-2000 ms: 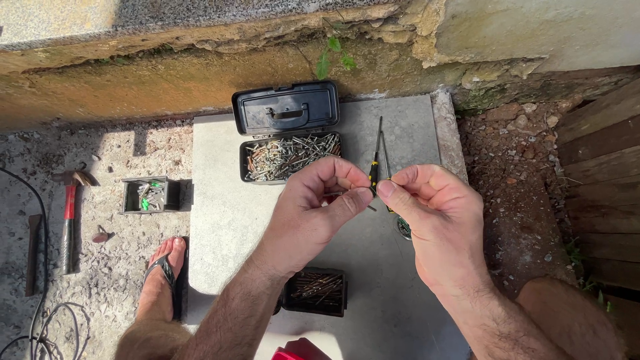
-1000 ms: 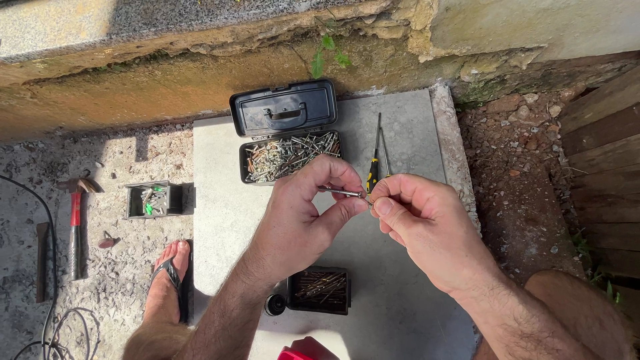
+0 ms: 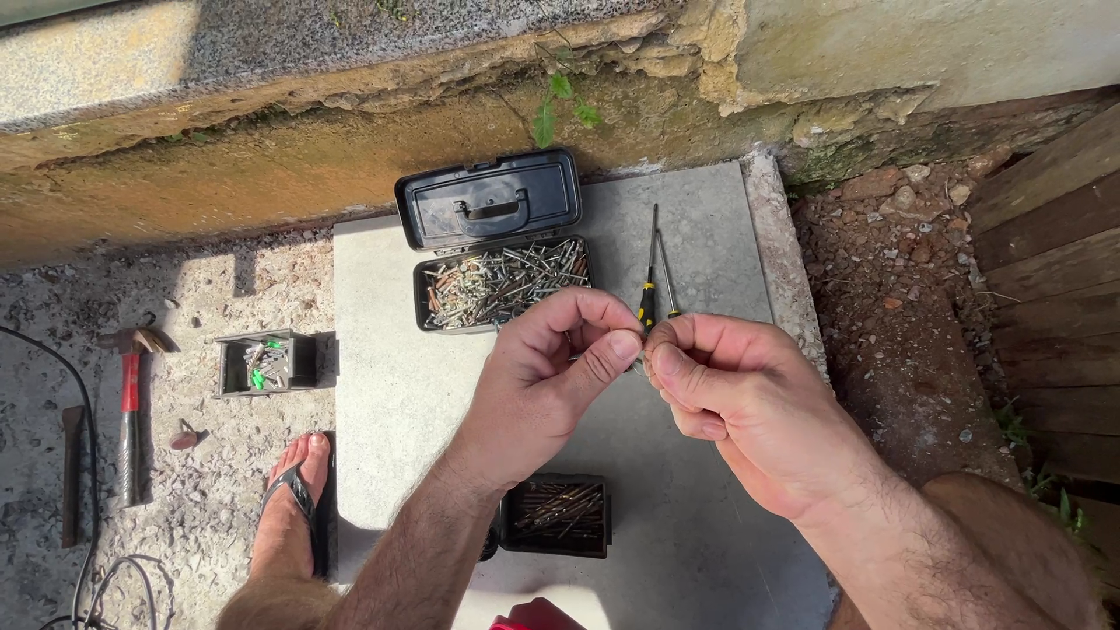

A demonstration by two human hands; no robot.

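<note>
My left hand [image 3: 560, 376] and my right hand [image 3: 744, 394] meet over the grey slab [image 3: 691, 490], fingertips nearly touching. Each pinches at a small metal piece between them, mostly hidden by the fingers; its kind cannot be told. Just beyond the hands lie a screwdriver with a black and yellow handle [image 3: 647, 306] and a second thin-shafted tool [image 3: 667, 271], its handle partly covered. Behind my left hand stands an open black plastic toolbox [image 3: 490, 206] full of screws and wall plugs [image 3: 503, 284]. Below the hands, a small dark bin [image 3: 556, 549] holds drill bits [image 3: 560, 507].
On rough ground at left lie a claw hammer [image 3: 130, 411], a flat dark metal bar [image 3: 72, 477], a cable [image 3: 92, 437] and a bin [image 3: 306, 363] with plugs. A sandalled foot [image 3: 293, 507] rests beside the slab. A red object [image 3: 538, 616] shows at the bottom edge.
A thin metal piece that showed between my fingers one second ago is now mostly covered by them. Both hands remain close together over the slab.
</note>
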